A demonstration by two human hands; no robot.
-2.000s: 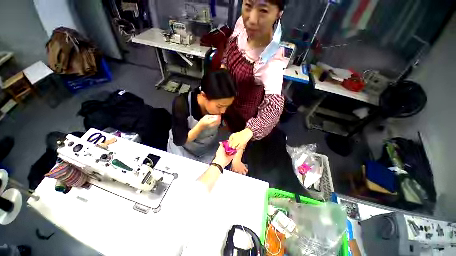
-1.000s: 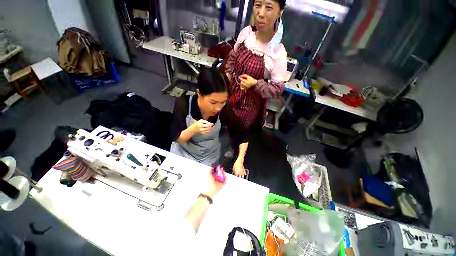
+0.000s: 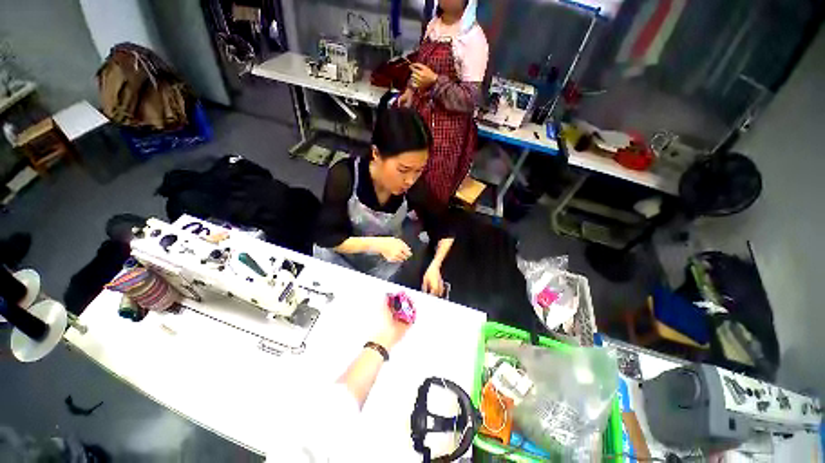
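Note:
My left hand (image 3: 390, 329), with a dark band on the wrist, reaches over the white tabletop (image 3: 244, 389). It is closed around a small pink packet (image 3: 403, 308) near the table's far edge. The packet shows shiny pink and dark parts; the fingers are overexposed and hard to make out. My right hand is not in view.
A white sewing machine (image 3: 226, 271) stands left, beside striped thread (image 3: 149, 291). A green basket (image 3: 481, 362) with clear bags and a black ring-shaped item (image 3: 443, 420) are at right. A seated person (image 3: 384, 190) faces the table; another person (image 3: 443, 99) stands behind.
My left hand has drawn back from the standing person's hand with the packet. The standing person has moved back. The seated person's hand has lowered from the mouth.

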